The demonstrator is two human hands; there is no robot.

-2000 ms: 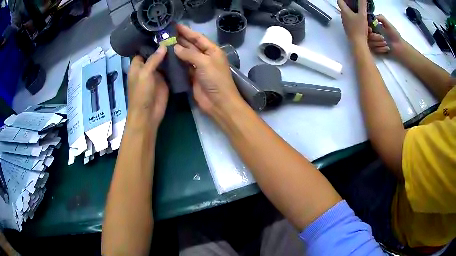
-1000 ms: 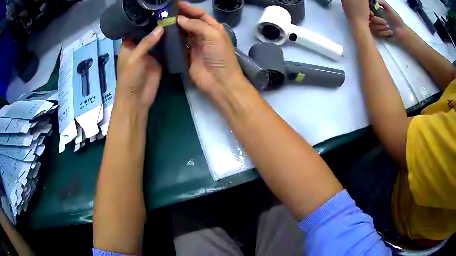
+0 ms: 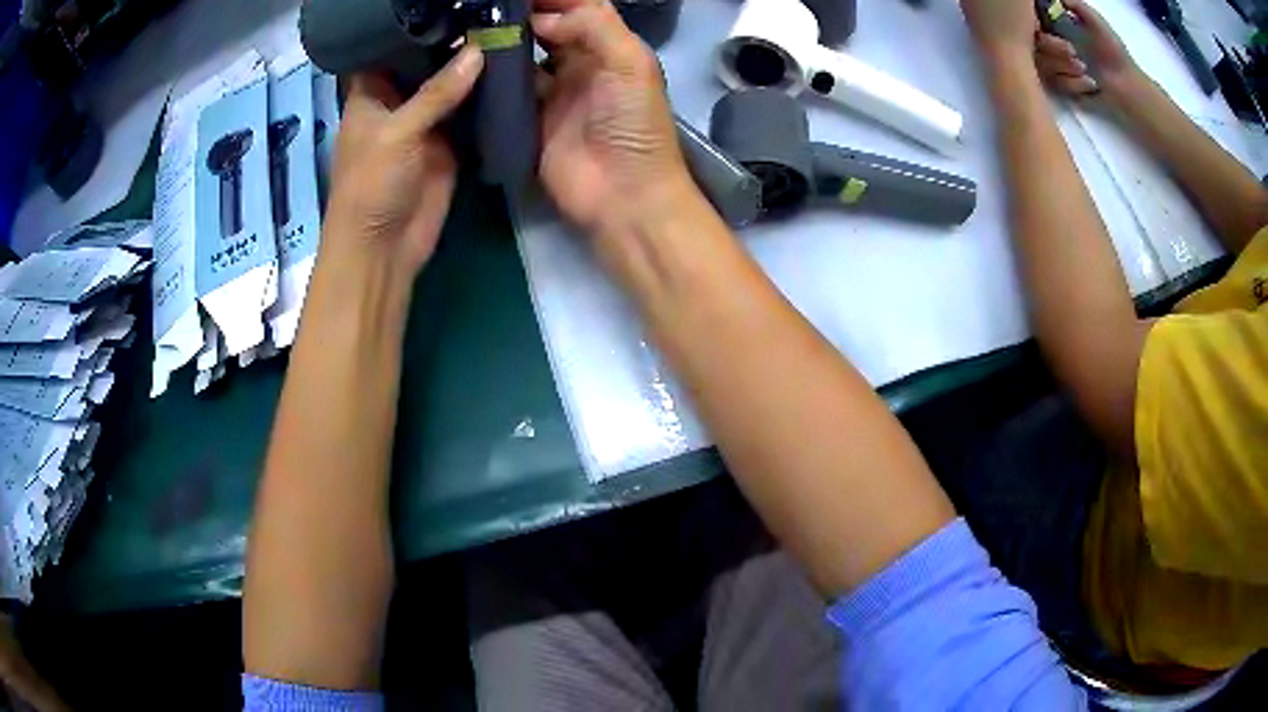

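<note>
A dark grey mini fan handle (image 3: 505,118) with a yellow-green sticker (image 3: 494,38) stands between my hands near the top edge. A dark grey drum-shaped fan head (image 3: 364,38) is beside it, above my left hand. My left hand (image 3: 396,167) grips at the left, thumb beside the sticker; its fingers are partly hidden behind. My right hand (image 3: 605,125) holds the handle from the right, fingertips near the sticker. The upper end of the handled fan is cut off by the picture's edge, so whether one or two fans are held is unclear.
Printed blue-white cartons (image 3: 237,195) and overlapping flat cartons (image 3: 49,362) lie left on the green bench (image 3: 459,459). A grey fan (image 3: 890,184) and a white fan (image 3: 883,104) lie on the white sheet (image 3: 834,299). A person in a yellow shirt (image 3: 1210,431) works at right.
The held fan and both hands have shifted up in the picture, and the round grille has gone out past the top edge. The bench things have also shifted up. Both hands keep their hold.
</note>
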